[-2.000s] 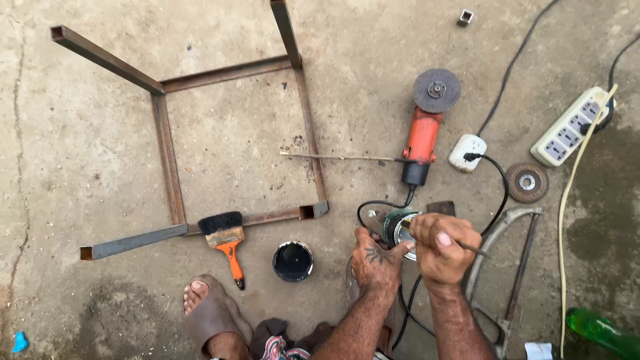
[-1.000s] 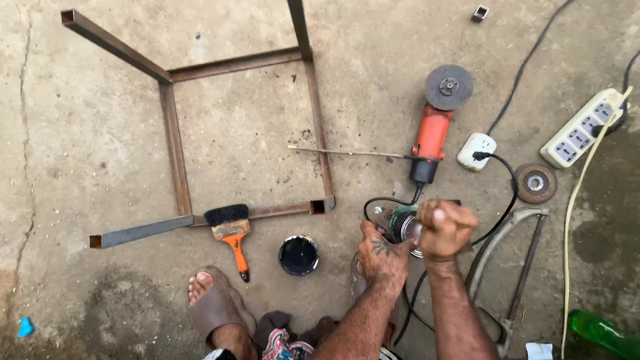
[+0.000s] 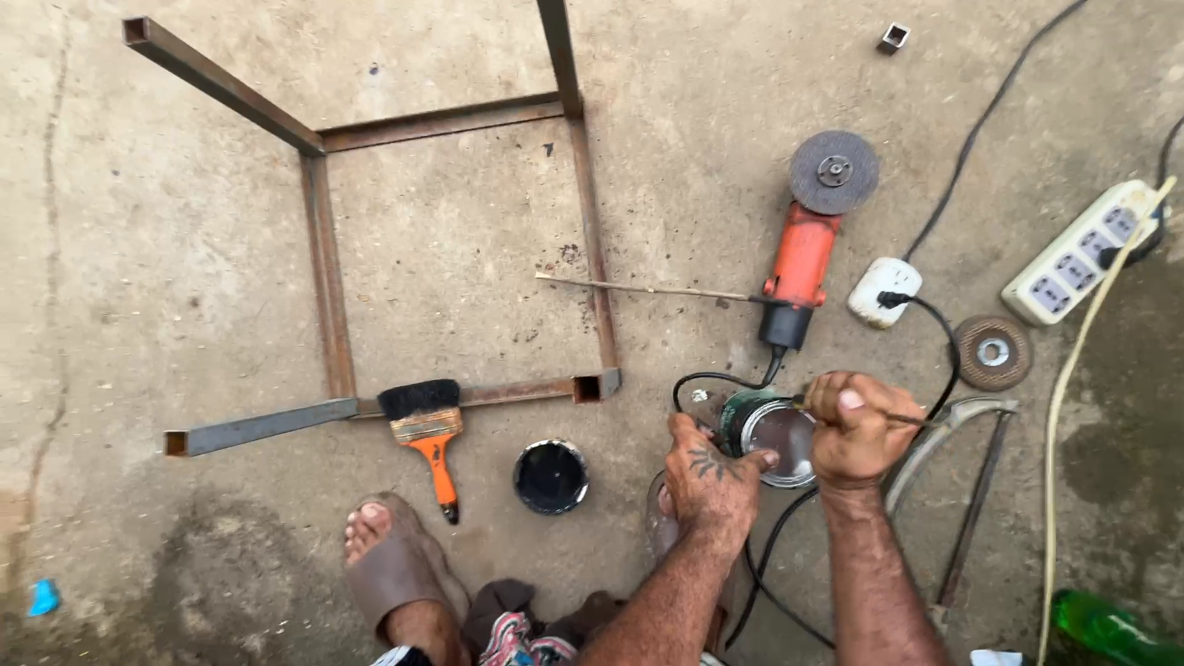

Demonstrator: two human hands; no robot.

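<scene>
My left hand grips the side of a round metal can, which is tilted and has a greyish top face. My right hand is closed around a thin rod-like tool, whose tip is at the can's rim. To the left stands an open container of black paint. A wide paintbrush with an orange handle and black bristles leans on a welded square-tube steel frame. Just above the can lies a red angle grinder with its disc facing up.
On the right are a white socket block, a power strip, a loose grinding disc, a hacksaw and a green bottle. A thin stick crosses the frame's side. Black cables run around the can and my hands.
My right hand has shifted at the can's rim, and more of the can's top face shows than one second ago. My left hand keeps its hold on the can.
</scene>
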